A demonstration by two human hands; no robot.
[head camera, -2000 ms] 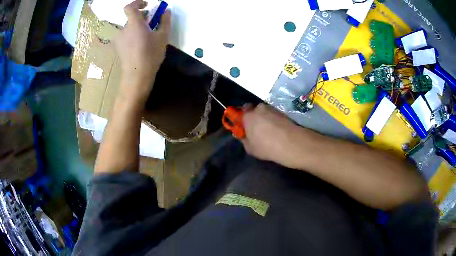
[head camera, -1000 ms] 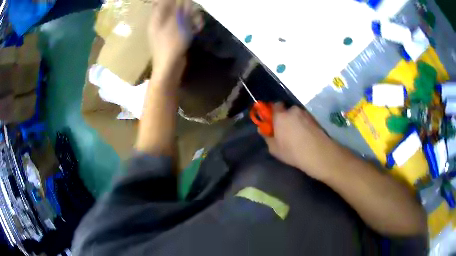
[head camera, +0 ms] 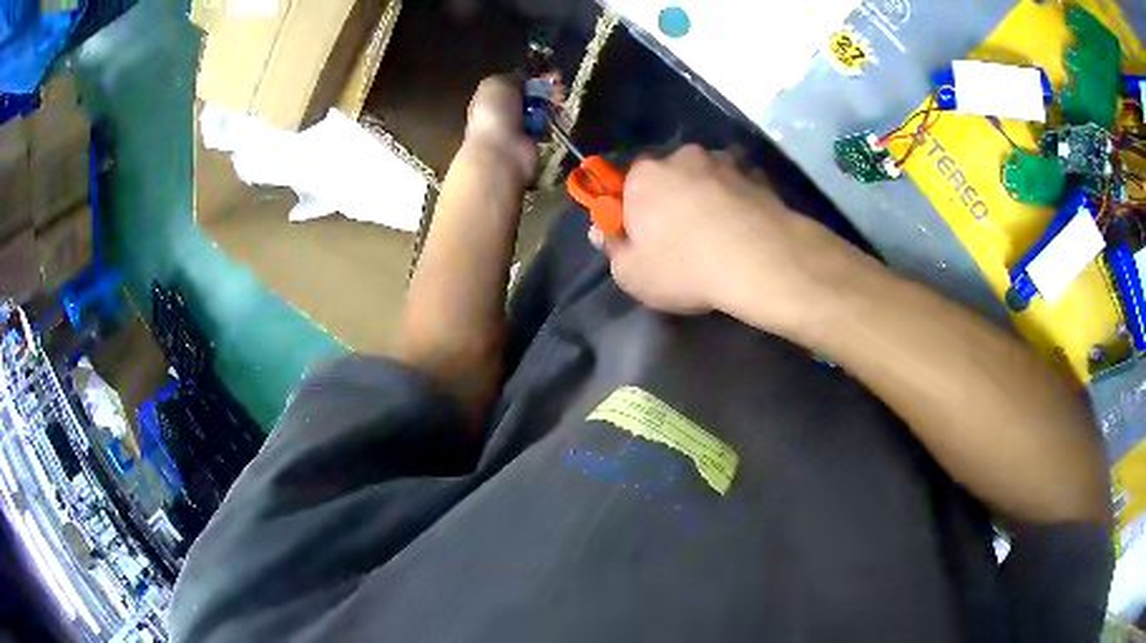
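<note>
My right hand (head camera: 685, 232) grips the orange handle of a soldering iron (head camera: 596, 195). Its thin metal shaft points up and left toward my left hand. My left hand (head camera: 503, 122) holds a small assembly (head camera: 540, 103), of which a blue part and a bit of green and red show at the fingertips over the open carton. The fingers hide most of it. I cannot tell whether the iron's tip touches it.
The open cardboard carton (head camera: 270, 270) with white wrap (head camera: 314, 163) is below and left. A white board (head camera: 742, 38) lies at the top. At right, several battery-and-board assemblies lie on the yellow and grey printed sheet (head camera: 936, 189).
My left hand has come from the upper left toward the iron, with the blue part at its fingertips. My right hand still holds the iron. The view has shifted.
</note>
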